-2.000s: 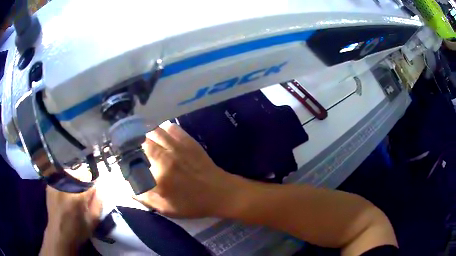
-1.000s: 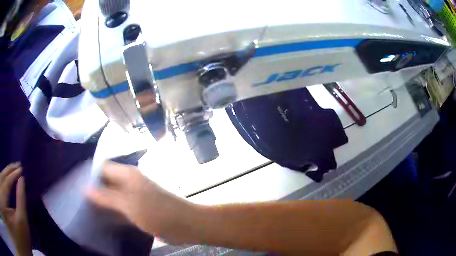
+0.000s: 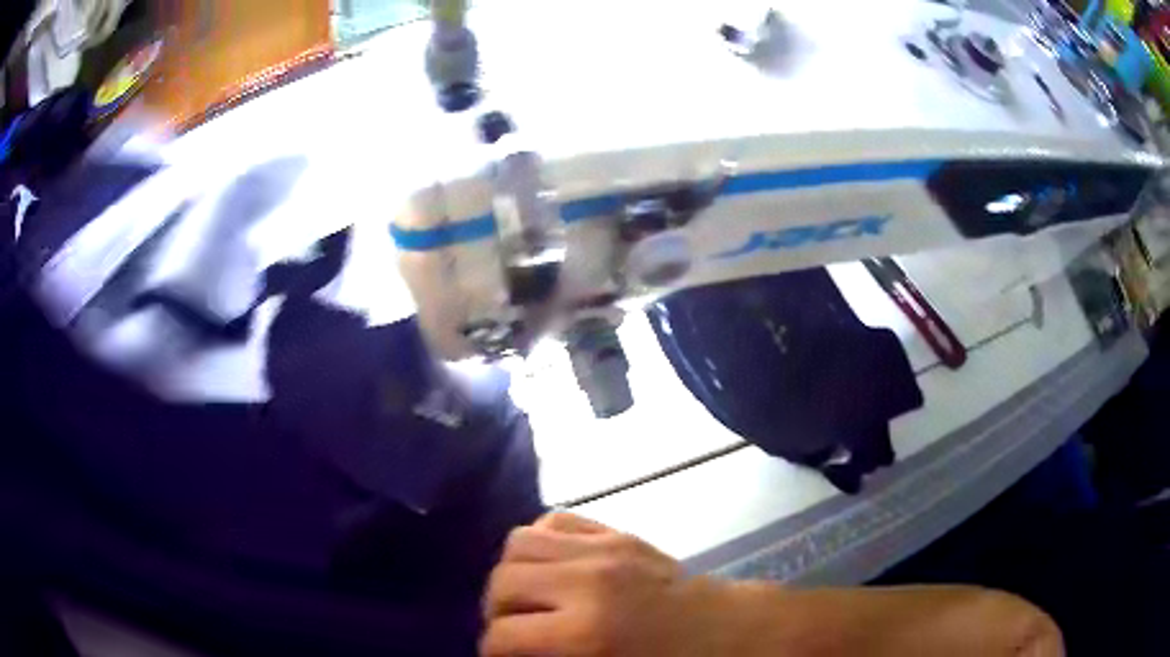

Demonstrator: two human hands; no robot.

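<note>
A large dark navy garment panel (image 3: 385, 424) lies blurred at the left of the machine head and runs to the lower left. White cloth with dark strips (image 3: 218, 257) lies behind it. My right hand (image 3: 577, 590) is at the bottom centre, fingers curled at the navy cloth's right edge; whether it grips the cloth is hidden. My left hand is not in view. A stack of curved navy pieces (image 3: 796, 366) with a small pale label mark lies under the machine arm.
The white JACK sewing machine (image 3: 796, 238) spans the view, with a grey cylinder (image 3: 601, 372) hanging beside the needle area. Dark red snips (image 3: 917, 312) lie behind the navy stack. Ruler tape (image 3: 821, 546) runs along the near edge. An orange-brown surface (image 3: 244, 51) is at the upper left.
The view has swung left. My hands have left the needle area; the right has moved from the white cloth to the dark cloth's edge, and the left has gone out of view. Dark cloth now lies beside the head.
</note>
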